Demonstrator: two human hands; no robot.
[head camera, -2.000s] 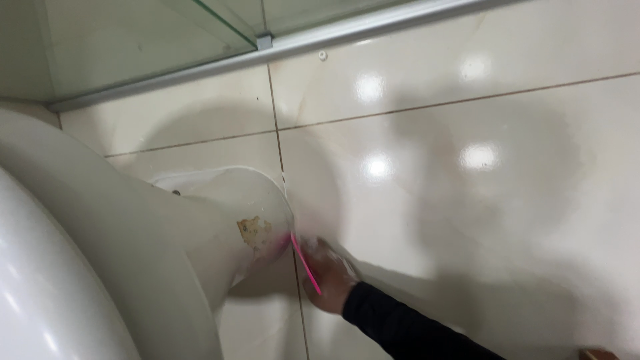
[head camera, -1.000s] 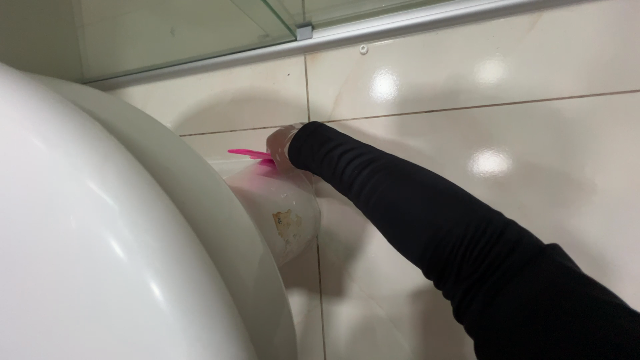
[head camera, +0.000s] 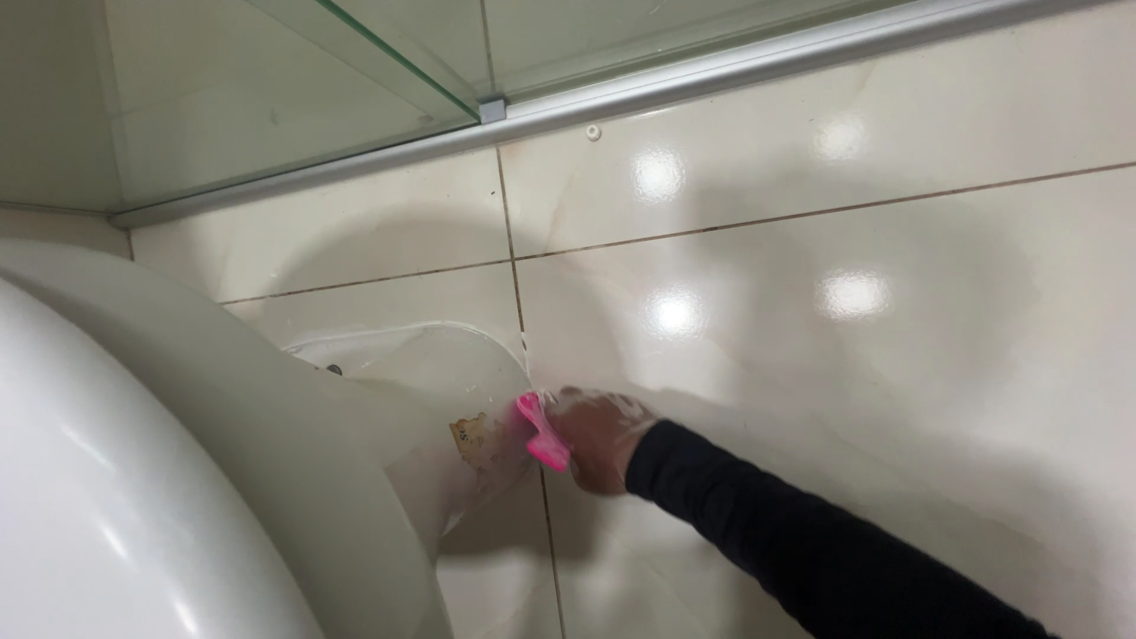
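Observation:
My right hand (head camera: 603, 439), which appears to wear a thin clear glove below a black sleeve, is closed around a pink object (head camera: 543, 435), perhaps a cleaning brush; the fingers hide part of it. The pink object is against or very near the front of the white ceramic toilet's pedestal base (head camera: 426, 368), low by the floor. On the pedestal, just left of the hand, is a torn, yellowed sticker remnant (head camera: 469, 439). My left hand is out of view.
The toilet's wide bowl and lid (head camera: 115, 461) overhang the pedestal at left. A dark bolt (head camera: 334, 370) shows at the base. Glossy floor tiles (head camera: 799, 373) reach a metal rail (head camera: 710, 84) under glass panels (head camera: 293, 98). A small white round piece (head camera: 594, 132) lies near the rail.
My right hand, with the pink object, was at the far side of the pedestal one second ago and is now at its front. The view has shifted.

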